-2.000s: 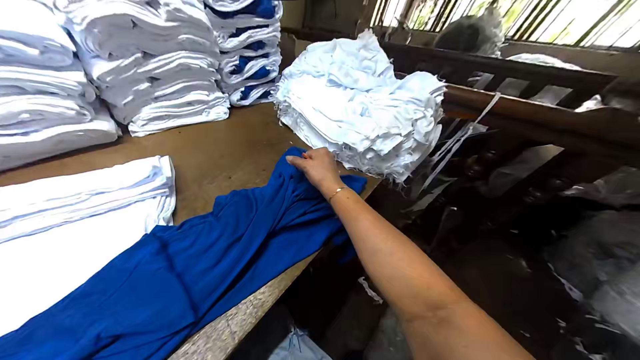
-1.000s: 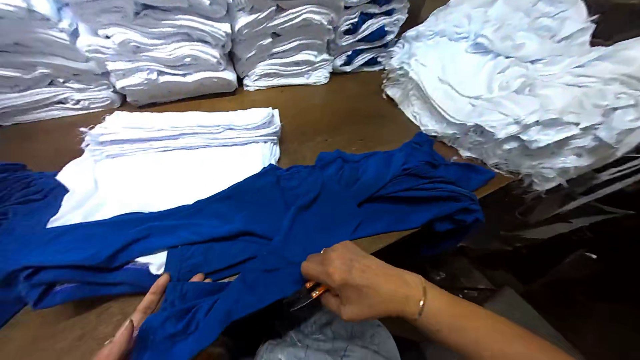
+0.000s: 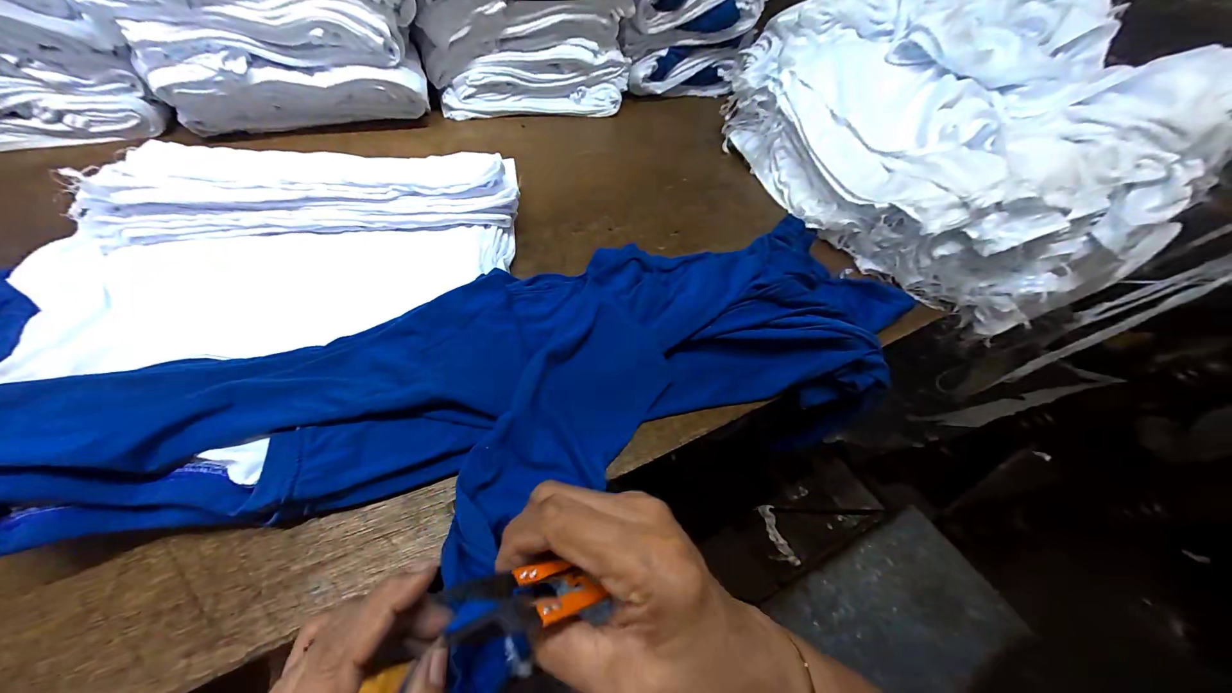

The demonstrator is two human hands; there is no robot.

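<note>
My right hand (image 3: pixel 626 577) grips thread snips (image 3: pixel 553 592) with orange handles and dark blades at the bottom centre. The blades lie against the lower end of a blue knit garment (image 3: pixel 577 356), and blur hides whether they are apart. My left hand (image 3: pixel 371 635) pinches that end of the cloth, partly cut off by the frame's bottom edge. Something yellow shows beneath its fingers. The garment stretches across the wooden table (image 3: pixel 664 173), over part of the white folded fabric (image 3: pixel 298 202), and hangs past the table's front edge.
Stacks of folded white garments (image 3: pixel 289 87) line the back, one with blue layers (image 3: pixel 693 63). A large heap of white cloth pieces (image 3: pixel 953 135) with frayed edges sits at the right end. Beyond the front edge, a grey flat surface (image 3: pixel 895 597) lies lower down.
My right hand has come from the garment's far end near the white heap to the table's front edge. My left hand has come into view. The view has shifted.
</note>
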